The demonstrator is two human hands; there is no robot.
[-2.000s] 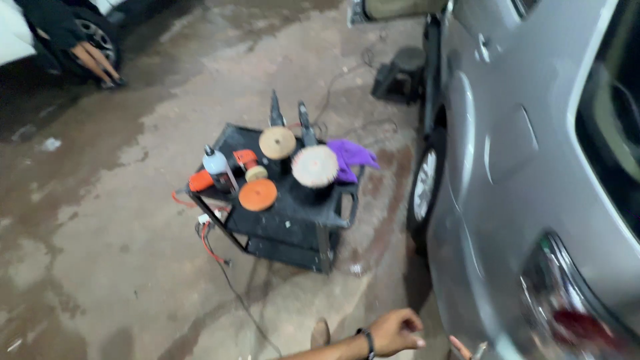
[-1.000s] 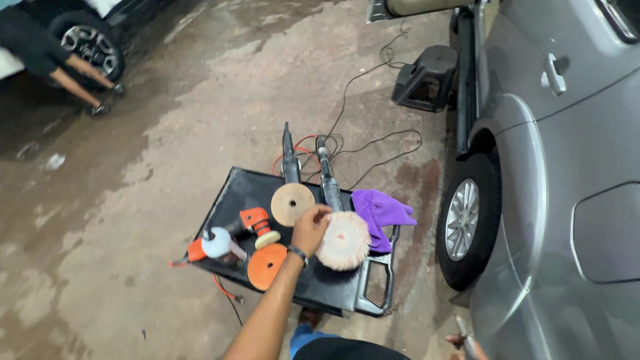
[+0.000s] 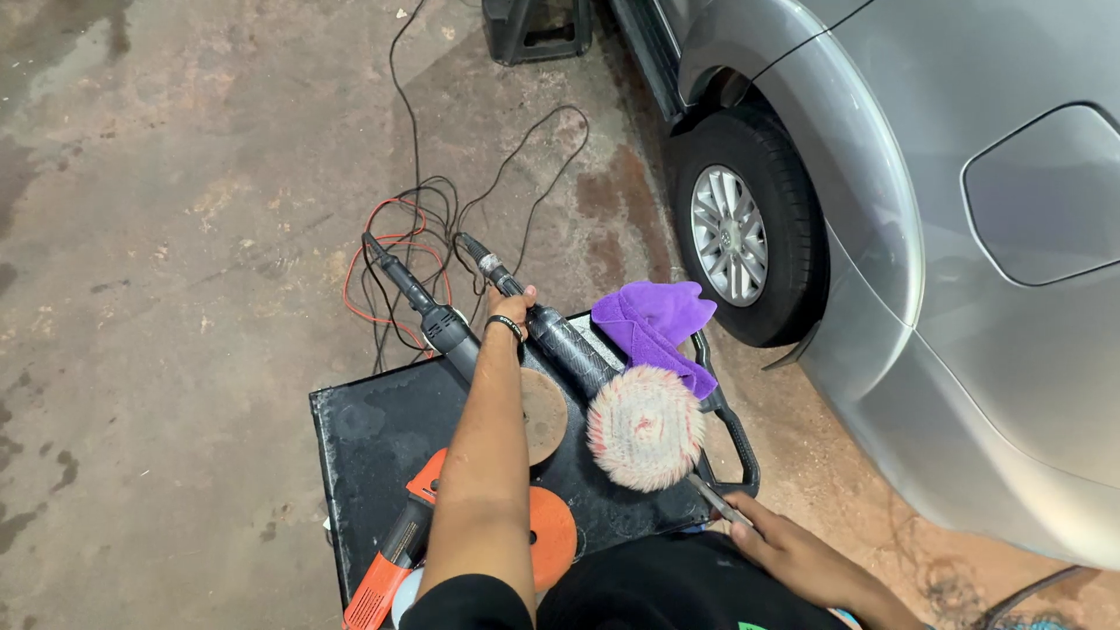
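My left hand (image 3: pixel 512 306), a dark band at its wrist, is on the rear handle of a black rotary polisher (image 3: pixel 560 341); its fingers are partly hidden. That polisher lies on a black cart and bears a white and pink wool pad (image 3: pixel 646 427). My right hand (image 3: pixel 770 534) holds a slim metal tool (image 3: pixel 717 500), its tip close to the pad's lower right edge. Left of my left hand is a second black polisher (image 3: pixel 442 328) with a tan pad (image 3: pixel 544 416), partly behind my forearm. A purple microfiber cloth (image 3: pixel 652 319) lies beside the wool pad.
The black cart (image 3: pixel 359 420) also bears an orange and black polisher (image 3: pixel 407 534) and an orange pad (image 3: pixel 553 535). Power cords (image 3: pixel 416 131) coil on the floor behind it. A silver car (image 3: pixel 980 350) with its wheel (image 3: pixel 744 227) stands at right, a black step stool (image 3: pixel 538 31) at top.
My left hand has moved from beside the wool pad to the polisher's rear handle. My right hand has come in over the cart's near right edge with the metal tool. The view is closer to the cart.
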